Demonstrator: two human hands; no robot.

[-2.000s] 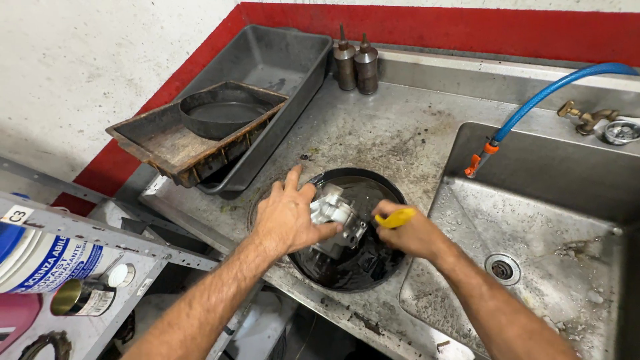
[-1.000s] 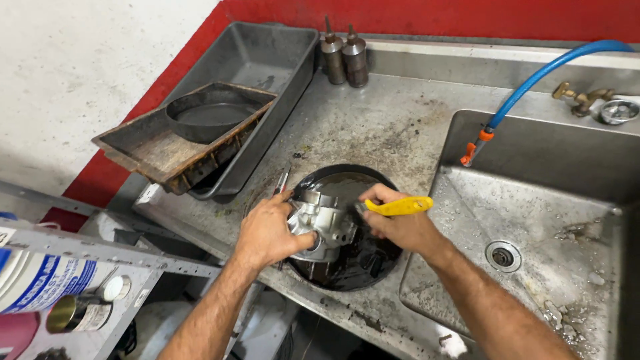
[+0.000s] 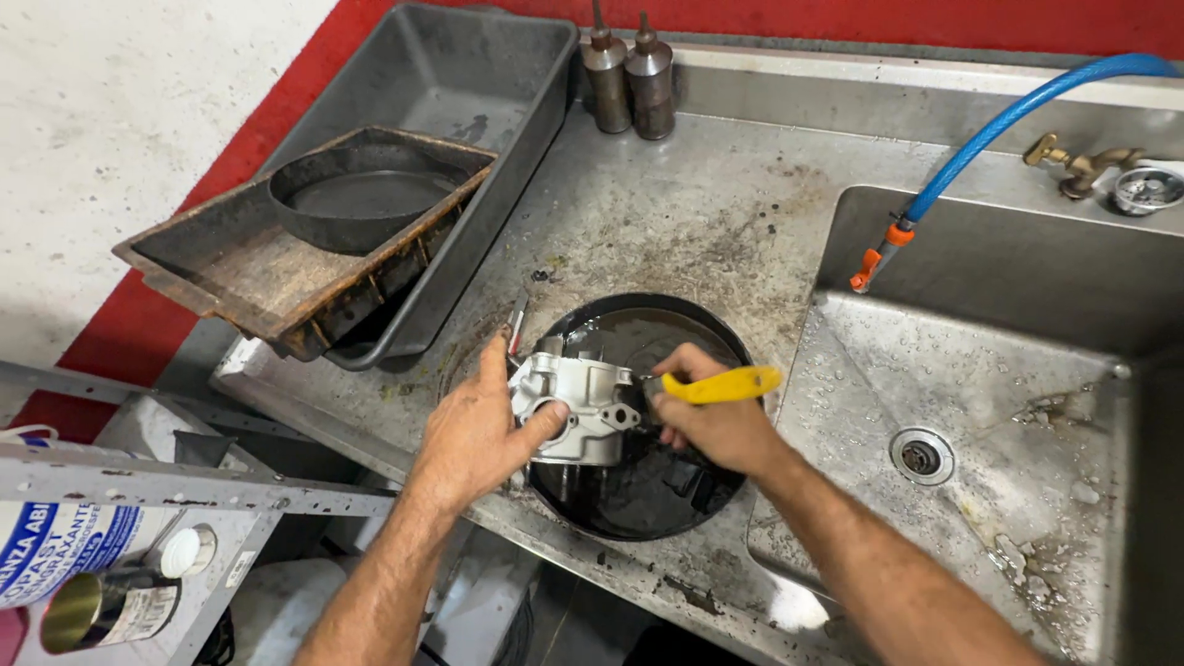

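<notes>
My left hand [image 3: 481,430] grips the left side of a silvery cast-metal engine part [image 3: 587,398], its thumb near a round hole. The part is held over a round black pan [image 3: 638,532] of dark liquid on the steel counter. My right hand [image 3: 712,416] is closed on a tool with a yellow handle [image 3: 731,385], at the part's right side; the tool's working end is mostly hidden by the fingers. A slim metal tool [image 3: 518,319] lies by the pan's upper left rim, just beyond my left fingertips.
A steel sink [image 3: 999,388] lies right, with a blue hose [image 3: 1008,116] hanging into it and a brass tap [image 3: 1082,166] behind. Grey tub [image 3: 462,74], rusty tray [image 3: 250,268] and small black pan [image 3: 370,190] sit upper left. Two metal bottles [image 3: 650,88] stand behind; a shelf [image 3: 185,472] is lower left.
The metal part has been turned in my left hand and shows a different face. The yellow handle, pointing left two seconds ago, now points right.
</notes>
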